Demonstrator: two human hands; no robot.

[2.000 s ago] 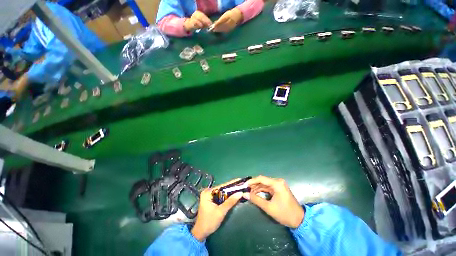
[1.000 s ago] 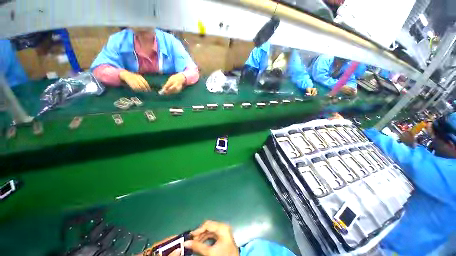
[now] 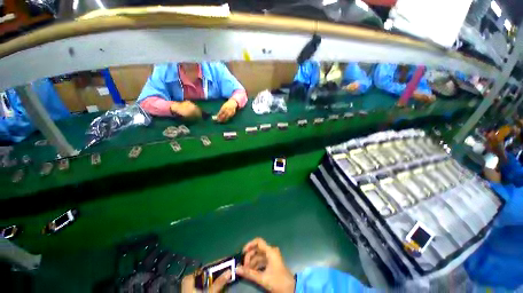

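A small display assembly with a white-rimmed screen [image 3: 222, 270] in a dark frame is held between my two hands at the bottom centre. My left hand [image 3: 196, 282] grips its left end and is mostly cut off by the lower edge, with its thumb on the screen. My right hand [image 3: 266, 268] holds the right end with thumb and fingers. A loose pile of black frames [image 3: 152, 269] lies on the green bench just left of my hands, dark and blurred.
Stacked blister trays [image 3: 459, 229] stand at the right, with a screen unit [image 3: 420, 237] on top. A green conveyor [image 3: 229, 191] crosses ahead, carrying screen units and small metal parts. A plastic bag [image 3: 117, 123] lies beyond. A rail [image 3: 258, 48] spans the top. People in blue smocks sit opposite and at right.
The view has tilted up from the bench, bringing the overhead rail and more people into sight. My hands now sit at the lower edge, still holding the display assembly.
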